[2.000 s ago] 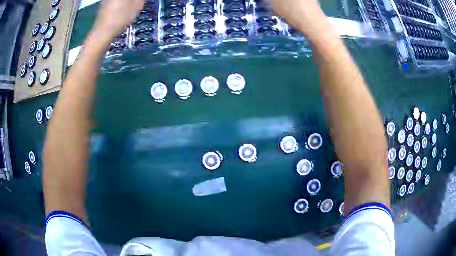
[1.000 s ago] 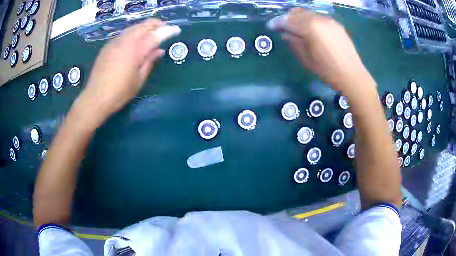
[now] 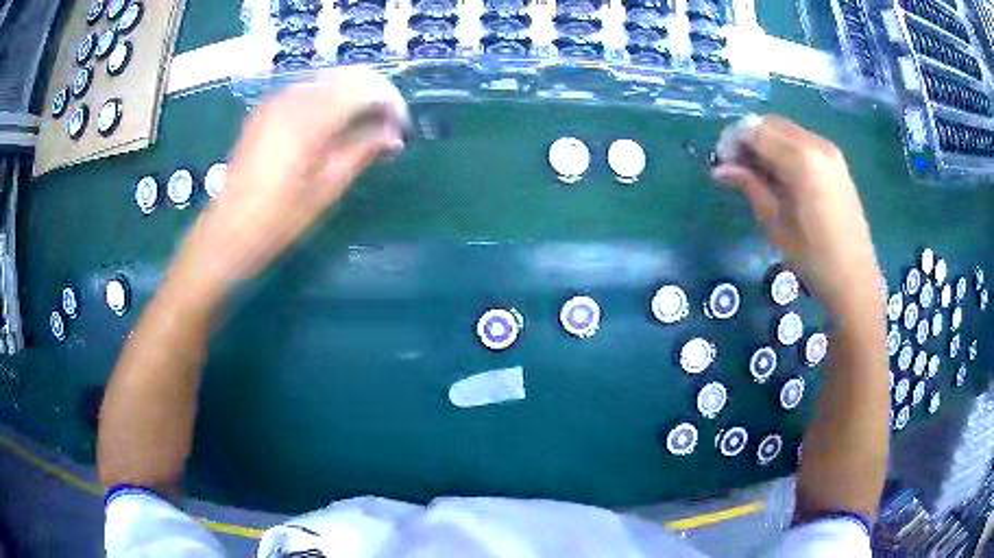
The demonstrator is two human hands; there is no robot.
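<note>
My left hand (image 3: 322, 142) is over the mat near the tray's front edge, fingers bent together. A dark blur shows beside its fingertips; whether it holds a disc is unclear. My right hand (image 3: 801, 180) is further right, whitish at the bent fingertips, with a small dark blur beside them; its grip is also unclear. Between the hands, two white-faced round parts (image 3: 569, 159) lie side by side on the green mat. The clear blister tray (image 3: 501, 83) lies beyond, with dark columns of parts in its channels.
Loose discs (image 3: 581, 316) lie nearer on the mat, with many clustered at the right. A whitish scrap (image 3: 488, 388) lies near me. A cardboard sheet (image 3: 131, 104) with discs is at the far left. Filled trays (image 3: 921, 164) are at the far right. More discs lie at the left.
The row of four discs between my hands now shows only its two right ones. My hands have come back and spread apart from over the tray. The view has shifted.
</note>
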